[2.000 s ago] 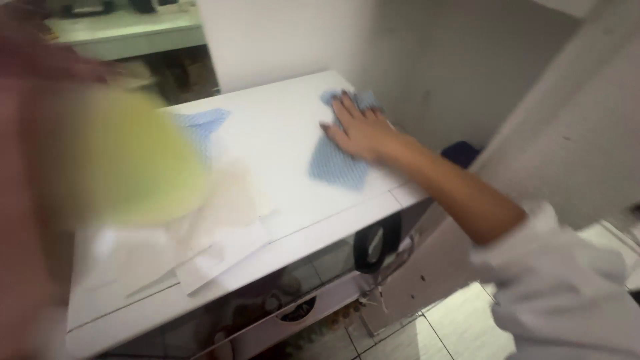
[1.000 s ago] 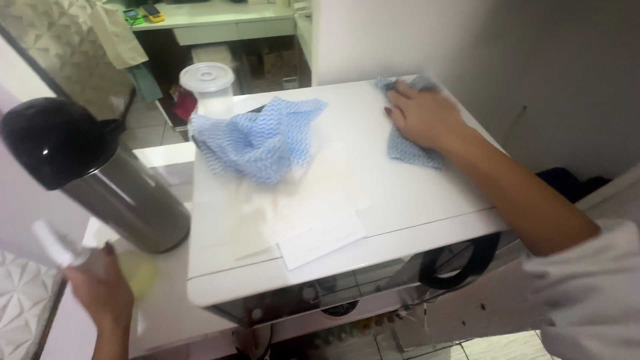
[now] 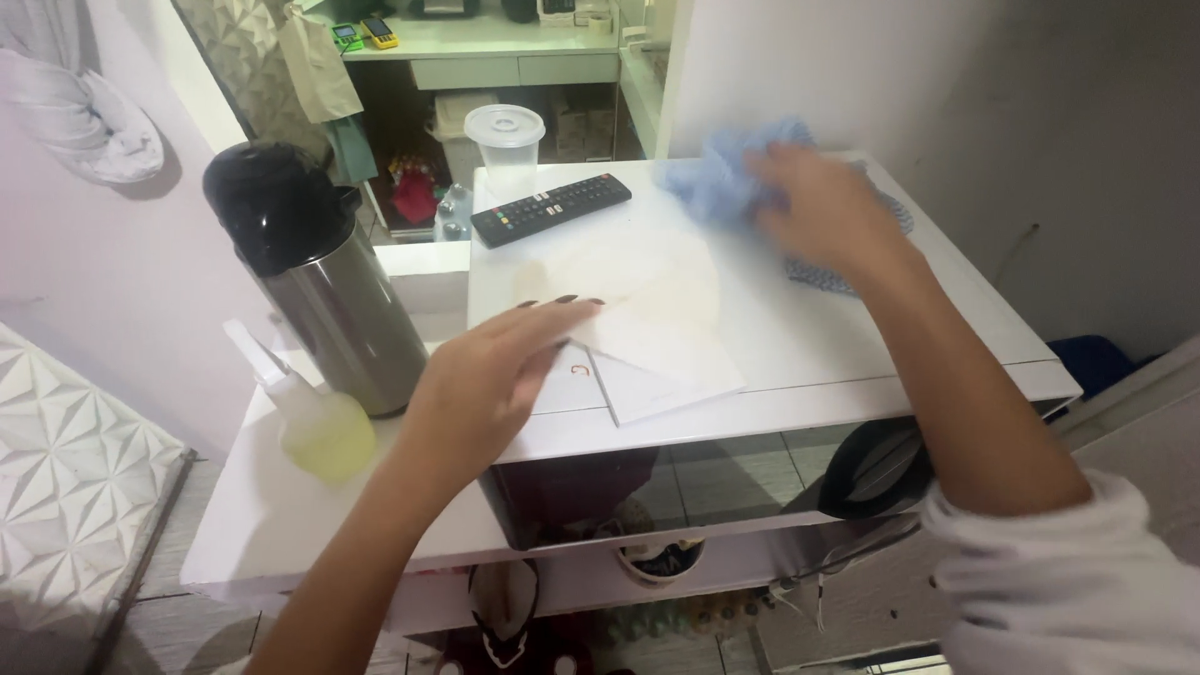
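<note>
My right hand grips a blurred, bunched blue-and-white cloth over the right rear of the white microwave top. Beneath that hand a second blue patterned cloth lies on the surface. My left hand reaches over the front left, fingertips at the edge of loose white papers; whether they pinch the papers I cannot tell. Behind the papers rests a black remote control. A lidded clear plastic cup stands at the rear left corner.
Left of the microwave, a steel thermos with a black top and a spray bottle of yellow liquid stand on a lower white shelf. A wall borders the right rear. A bowl sits below the microwave.
The bunched cloth was at the left rear, where the remote now shows; it is now at the right rear in my right hand. My left hand has moved from beside the spray bottle to the papers.
</note>
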